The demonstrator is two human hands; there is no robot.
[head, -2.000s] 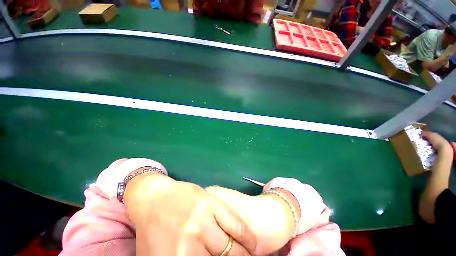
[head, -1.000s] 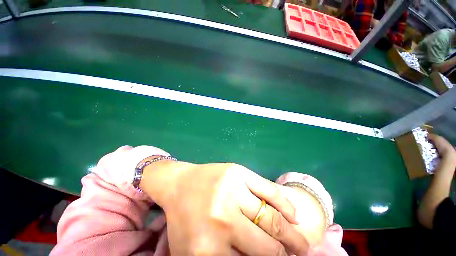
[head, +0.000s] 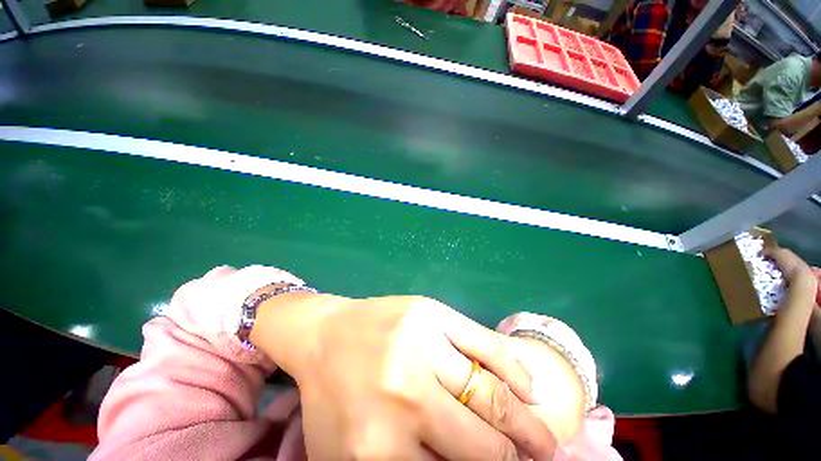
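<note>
My left hand [head: 405, 383], with a gold ring and a silver bracelet or watch, lies over my right hand [head: 549, 383] at the near edge of the green bench [head: 342, 261]. Its fingers are wrapped over the right hand. The right hand shows only near the wrist, with a pale bracelet; its fingers are hidden. Both sleeves are fluffy pink. No part or tool shows in either hand. Tiny pale specks lie on the bench in front of the hands.
White guide rails [head: 378, 187] edge the darker belt [head: 315, 103]. Across it are a red tray [head: 572, 56] and a thin silvery tool [head: 411, 28]. At right, a neighbour's hand is at a cardboard box [head: 734, 281] of white parts, beside a slanting metal post [head: 765, 205].
My left hand has moved right and over my right hand, from a clasp lower down. The pointed tool that lay near my right wrist no longer shows. The view has tilted down somewhat.
</note>
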